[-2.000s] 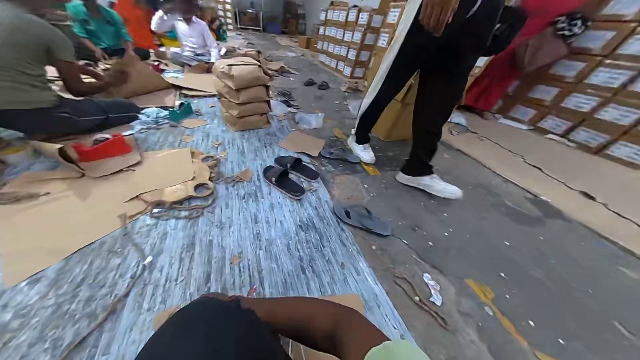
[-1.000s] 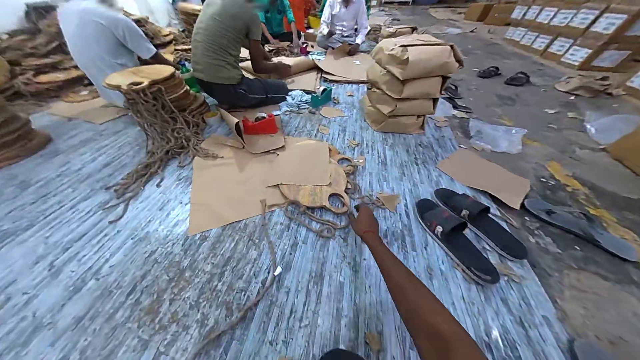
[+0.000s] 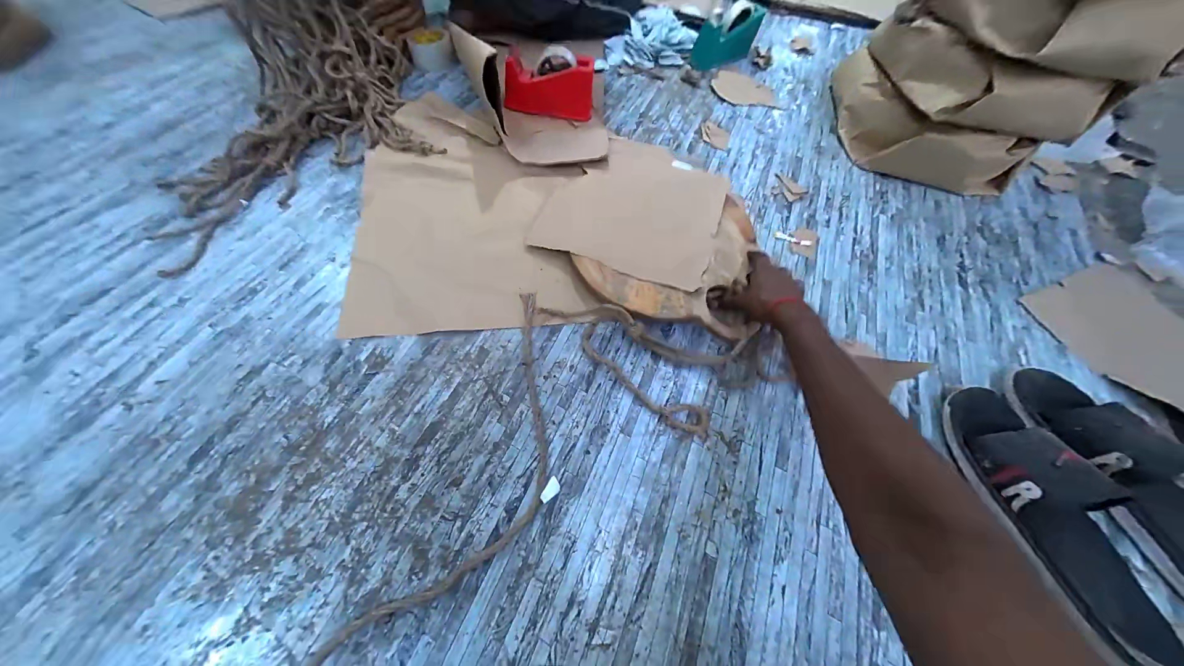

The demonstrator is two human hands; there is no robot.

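My right hand [image 3: 760, 289] grips the rim of a round wooden board [image 3: 647, 294] at a round hole near its right edge. A sheet of brown paper [image 3: 638, 222] covers much of the board, and a larger brown paper sheet [image 3: 435, 250] lies beneath and to the left. Rope [image 3: 647, 342] runs along the board's near edge and ends in a small loop on the floor. Another length of rope [image 3: 536, 416] trails toward the bottom of the view. My left hand is out of view.
A red tape dispenser [image 3: 550, 88] stands on folded brown paper, with a green tape dispenser [image 3: 726, 35] behind it. Bundled ropes [image 3: 314, 83] spill out at the upper left. Stacked brown paper packages [image 3: 962, 102] stand upper right; black slides [image 3: 1045, 481] lie at the right.
The view has swung left and come closer to the board. My right arm has reached out, and the hand, beside the board's edge one second ago, is now closed on its rim.
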